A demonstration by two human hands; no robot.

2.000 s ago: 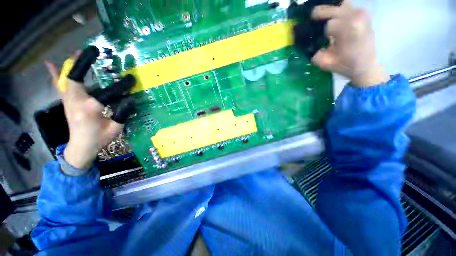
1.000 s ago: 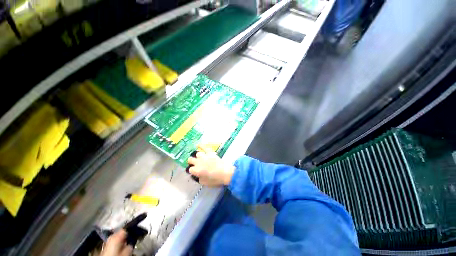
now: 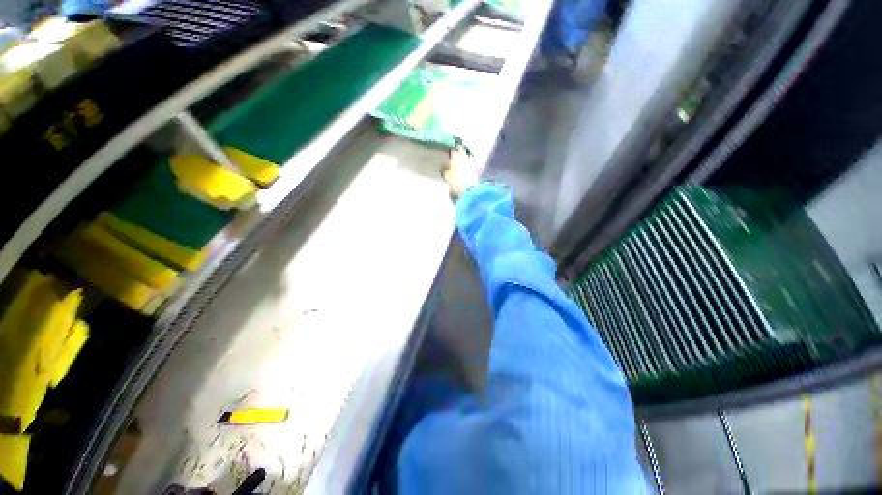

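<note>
The green circuit board point(image 3: 404, 108) lies far up the pale conveyor bench, small, glare-lit and blurred, with a yellow strip on it. My right hand point(image 3: 460, 172) is at the board's near right corner with the arm stretched out; its fingers are too small and blurred to tell if they grip. Of my left hand, only dark fingertips point(image 3: 249, 481) show at the bottom edge; the rest is cut off. A yellow-handled tool point(image 3: 257, 416) lies on the near bench.
Yellow sheets point(image 3: 39, 353) lie in stacks on the left, with more on the green-lined shelf point(image 3: 300, 101). Tiny scraps dot the near bench point(image 3: 319, 319). A rack of green boards point(image 3: 691, 290) stands at the right. Part of a person in blue point(image 3: 577, 21) shows at the top.
The board has moved farther up the conveyor, away from me, with my right hand at its corner and that arm extended. My left hand has dropped mostly out of the picture.
</note>
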